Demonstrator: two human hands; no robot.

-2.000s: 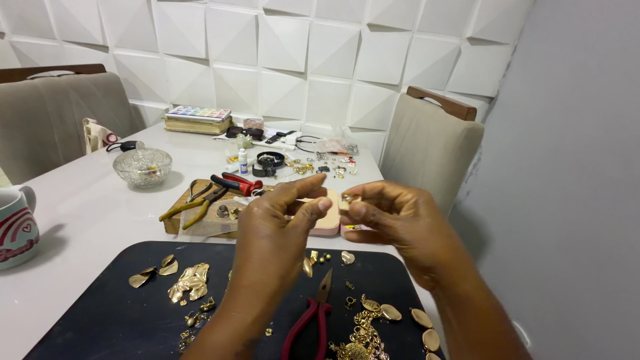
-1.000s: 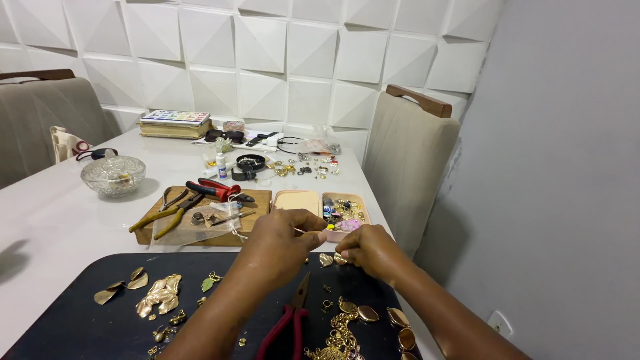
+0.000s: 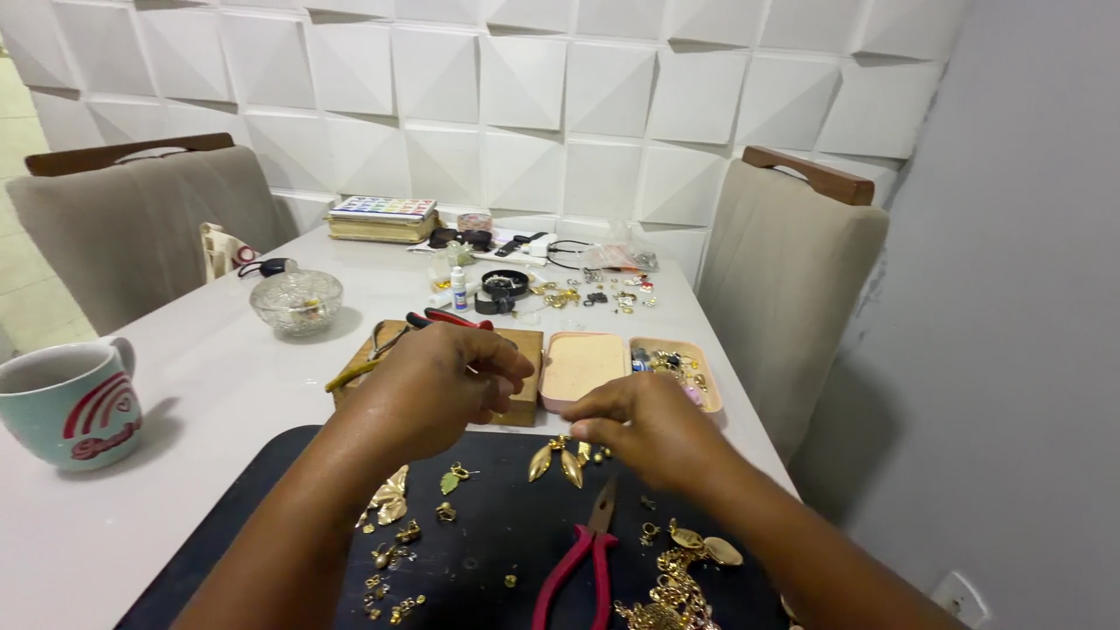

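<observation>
My left hand (image 3: 451, 385) hangs over the near edge of a wooden board, its fingers curled; whether something small is between them cannot be told. My right hand (image 3: 652, 429), thumb near forefinger, is over the back edge of the black mat (image 3: 472, 560), and its hold is likewise unclear. Just below lie gold drop-shaped pieces (image 3: 556, 464). Red-handled pliers (image 3: 582, 560) rest on the mat, jaws pointing away. Gold chains (image 3: 678, 586) lie at its right, and small gold findings (image 3: 398, 551) with a green leaf charm (image 3: 451, 479) at its left.
Behind my hands are the wooden board (image 3: 523, 398) with more pliers (image 3: 446, 318), and an open pink case (image 3: 584, 369) holding small jewelry parts. A mug (image 3: 70, 407) and a glass bowl (image 3: 297, 302) stand left. Bracelets (image 3: 505, 283), books (image 3: 382, 223) and loose trinkets lie farther back.
My hands, close together in both earlier frames, are now farther apart. The view has shifted, bringing the mug back into sight.
</observation>
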